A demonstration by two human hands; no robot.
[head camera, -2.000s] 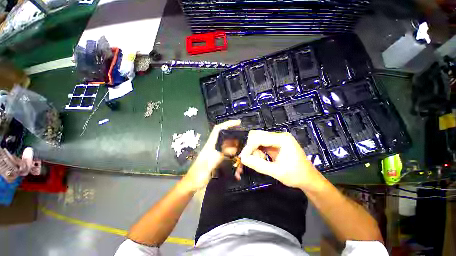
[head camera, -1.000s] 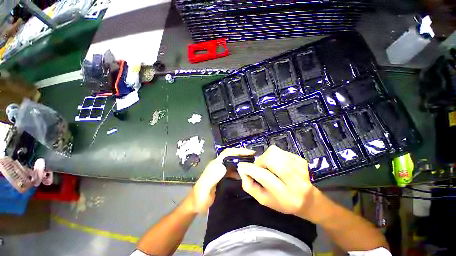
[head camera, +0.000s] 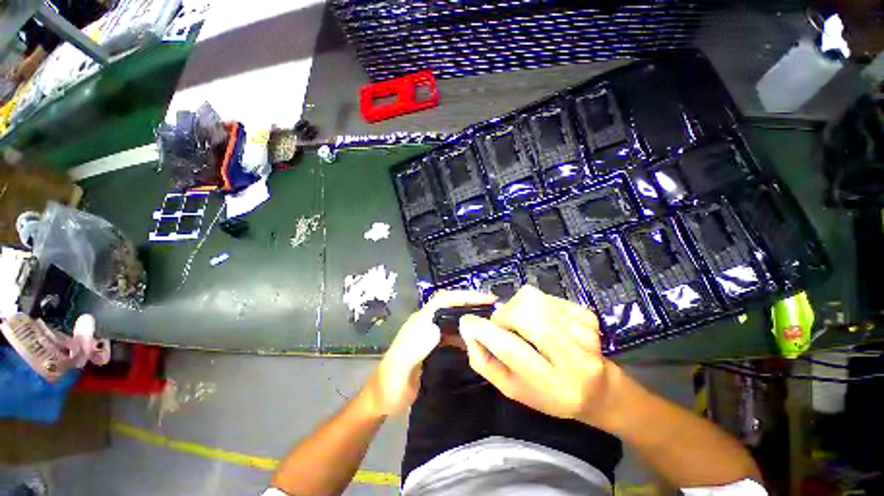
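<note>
A dark phone housing (head camera: 459, 315) is held above the bench's front edge, seen nearly edge-on between my hands. My left hand (head camera: 409, 354) grips its left side, with the index finger along the top. My right hand (head camera: 538, 351) presses on its right part with bent fingers, which hide much of it. I cannot tell whether the right fingertips hold a small part. A large black blister tray (head camera: 523, 230) with rectangular pockets lies tilted just beyond my hands. A heap of small white parts (head camera: 370, 289) lies left of the tray.
A red frame (head camera: 399, 95) and stacked trays (head camera: 523, 34) stand at the back. Left are a white grid frame (head camera: 179, 215), tiny beige parts (head camera: 304, 230) and a clear bag (head camera: 82, 254). A green-yellow bottle (head camera: 792, 324) is at right, a translucent bottle (head camera: 800, 77) at back right.
Since the first frame the housing has turned from showing its inner face to nearly edge-on, and the orange piece between the fingers is out of sight. Over the last second the hands have barely moved.
</note>
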